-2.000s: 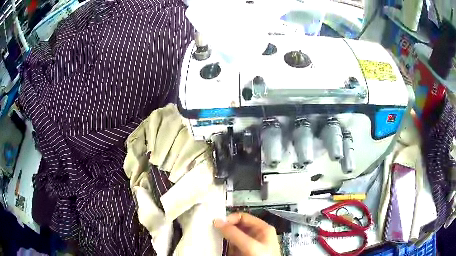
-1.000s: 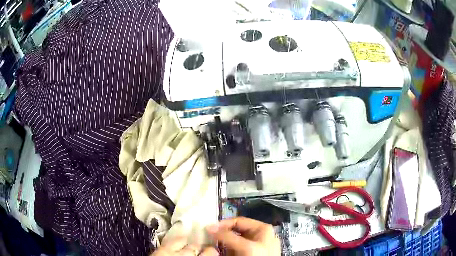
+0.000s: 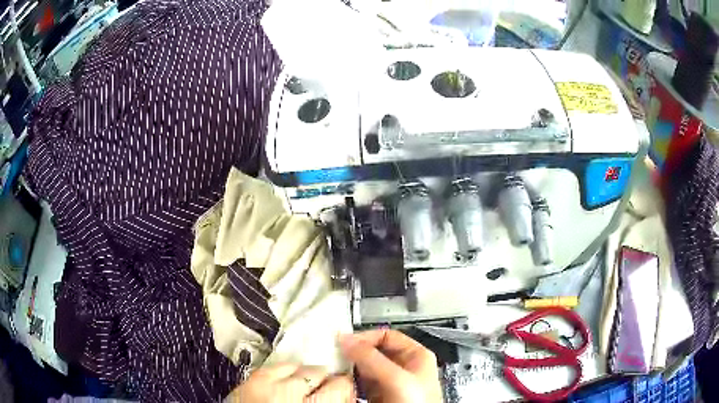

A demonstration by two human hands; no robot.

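The cream cloth (image 3: 303, 264) lies left of the needle area and runs down to the table's front edge, with a patch of dark pinstriped fabric (image 3: 254, 299) showing through it. My left hand (image 3: 293, 384) is at the bottom edge, partly cut off, resting on the lower cream cloth. My right hand (image 3: 392, 364) pinches the cream cloth's right edge between thumb and forefinger, just below the machine's front. The overlock machine (image 3: 473, 102) is white with blue trim. Its presser foot area (image 3: 347, 228) is beside the cloth's right edge.
A large pinstriped heap (image 3: 158, 118) fills the left. Red-handled scissors (image 3: 544, 354) lie right of my right hand, blades towards it, below a yellow-handled tool (image 3: 552, 302). A flat phone-like rectangle (image 3: 635, 311) lies on cream cloth at right. A blue crate (image 3: 658, 389) is at lower right.
My left hand has come into view at the bottom onto the cream cloth. My right hand stays at the cloth's right edge. The view has shifted slightly, and more of the pinstriped patch shows.
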